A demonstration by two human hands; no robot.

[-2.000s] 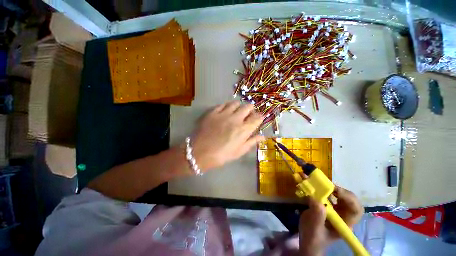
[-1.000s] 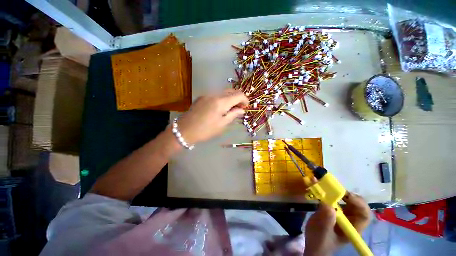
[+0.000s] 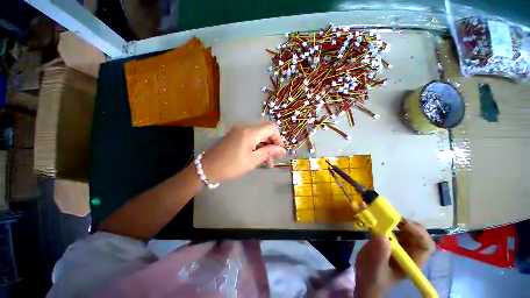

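The shiny golden-yellow board panel (image 3: 331, 195) lies flat, marked in a grid. My right hand (image 3: 395, 250) holds the yellow soldering iron (image 3: 380, 215), its dark tip over the panel's upper middle. My left hand (image 3: 247, 151), with a beaded bracelet, has its fingertips close together at the lower left edge of the pile of red and yellow leads with white plugs (image 3: 325, 75). Whether a lead is pinched in them is unclear. One lead (image 3: 281, 166) sticks out left from the panel's upper left edge, partly below my left fingers.
Orange-brown panels (image 3: 168, 87) are stacked at the left on the dark green surface. At right are a round can (image 3: 414, 110) with silvery bits, a small black block (image 3: 445, 193), a green scrap (image 3: 488, 103) and a bag of leads (image 3: 491, 46). Cartons (image 3: 61, 122) stand far left.
My left hand has left the panel's upper left corner, reached into the pile's lower left, then come slightly down towards me. The lead at the panel's left edge has come into view. The iron tip shifted slightly right.
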